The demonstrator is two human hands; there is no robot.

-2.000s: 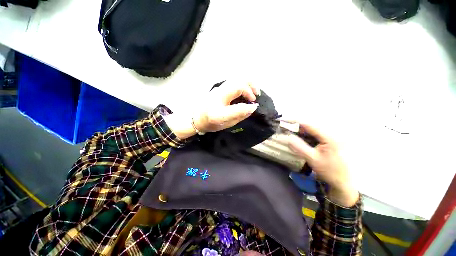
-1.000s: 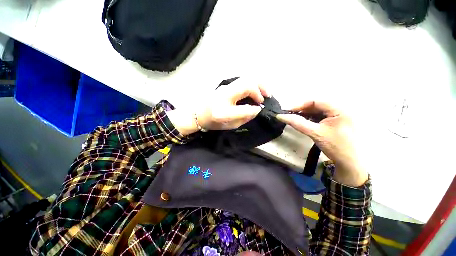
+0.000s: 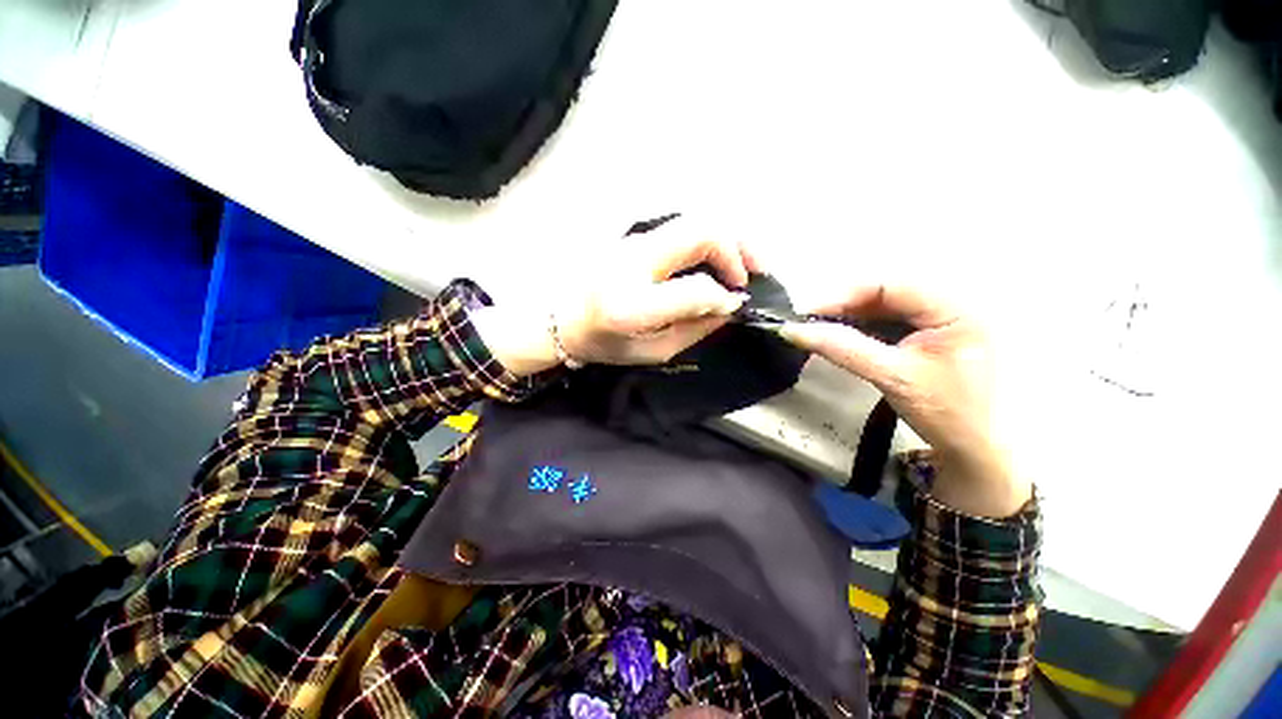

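Note:
A small black bag [image 3: 717, 377] is held over the table's near edge, with a small yellowish mark on it. My left hand [image 3: 640, 302] grips its upper part, with fingertips and thumb pinching the cloth. My right hand [image 3: 935, 372] is just to the right, thumb and forefinger closed on the thread snips [image 3: 766, 318]. Their thin dark, shiny blades touch the cloth beside my left fingertips. The rest of the snips is hidden in the right hand. A dark strap [image 3: 875, 447] hangs below my right wrist.
A larger black bag [image 3: 450, 84] lies on the white table [image 3: 984, 183] at upper left. Black bags [image 3: 1136, 31] lie at upper right. Dark thread waste [image 3: 1125, 344] lies at right. A blue bin [image 3: 134, 239] stands below left, a red-edged frame [image 3: 1226, 625] at lower right.
From two seconds ago, my right hand has risen and its snips now meet the cloth at my left fingertips. The dark strap has come into view below it. Little differs from one second ago.

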